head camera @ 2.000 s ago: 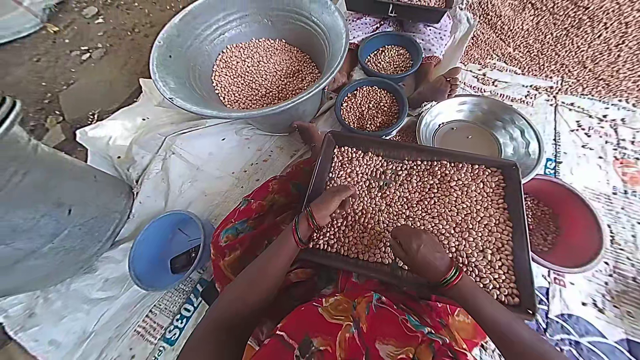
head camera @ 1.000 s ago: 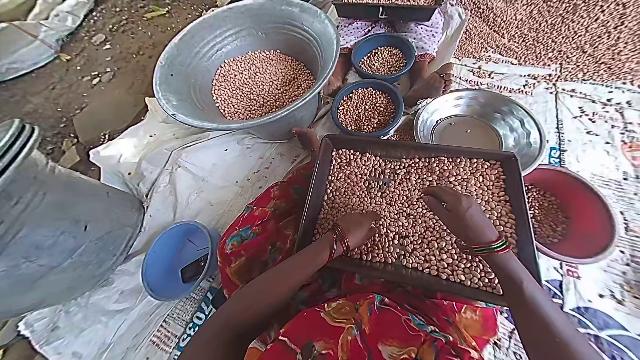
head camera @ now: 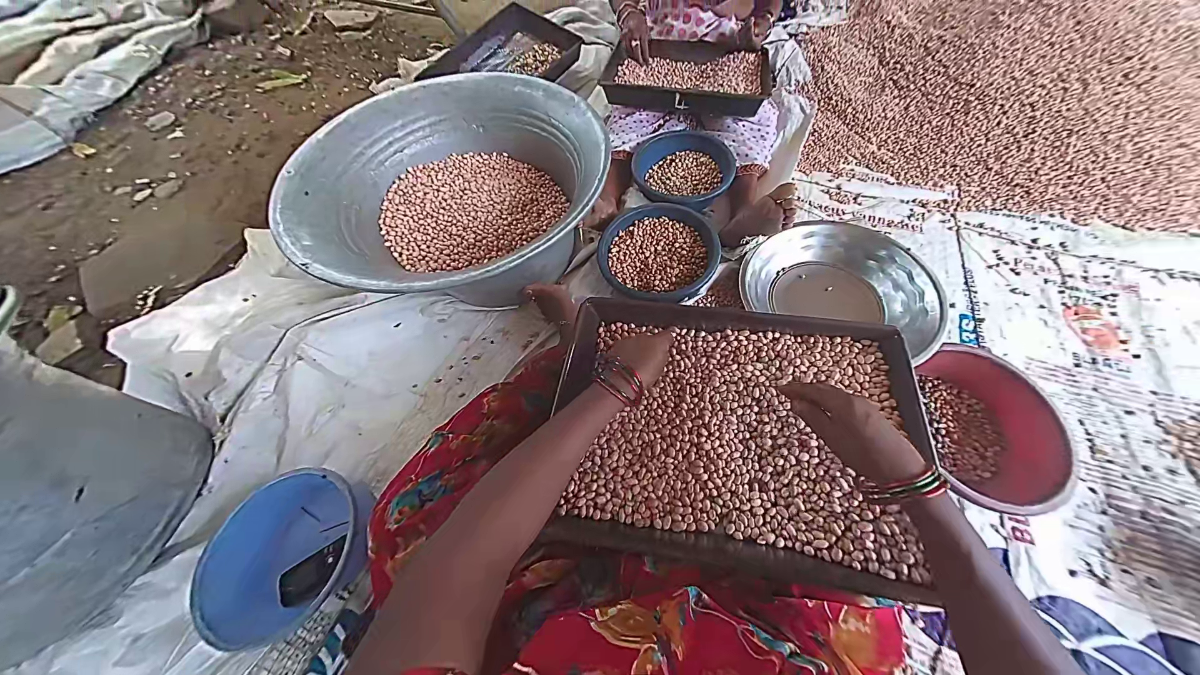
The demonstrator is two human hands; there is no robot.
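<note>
A dark rectangular tray (head camera: 741, 319) full of brownish-pink nuts or beans (head camera: 722, 441) rests on my lap, over red patterned cloth. My left hand (head camera: 642, 361) reaches into the nuts near the tray's far left corner; its fingertips are hard to make out. My right hand (head camera: 844, 422) is over the nuts on the right side, fingers bent downward; whether it holds any nuts cannot be told. Bangles are on both wrists.
A large metal tub (head camera: 309, 187) of nuts stands back left. Two blue bowls (head camera: 712, 246) (head camera: 647, 159), a steel bowl (head camera: 900, 272) and a red bowl (head camera: 1041, 431) lie beyond and right. A blue basin (head camera: 234, 581) holds a dark object. Opposite, a person's hand (head camera: 635, 33) is at another tray (head camera: 684, 101).
My left hand has moved from the tray's near left part to its far left corner. The view has shifted, showing more of the person opposite.
</note>
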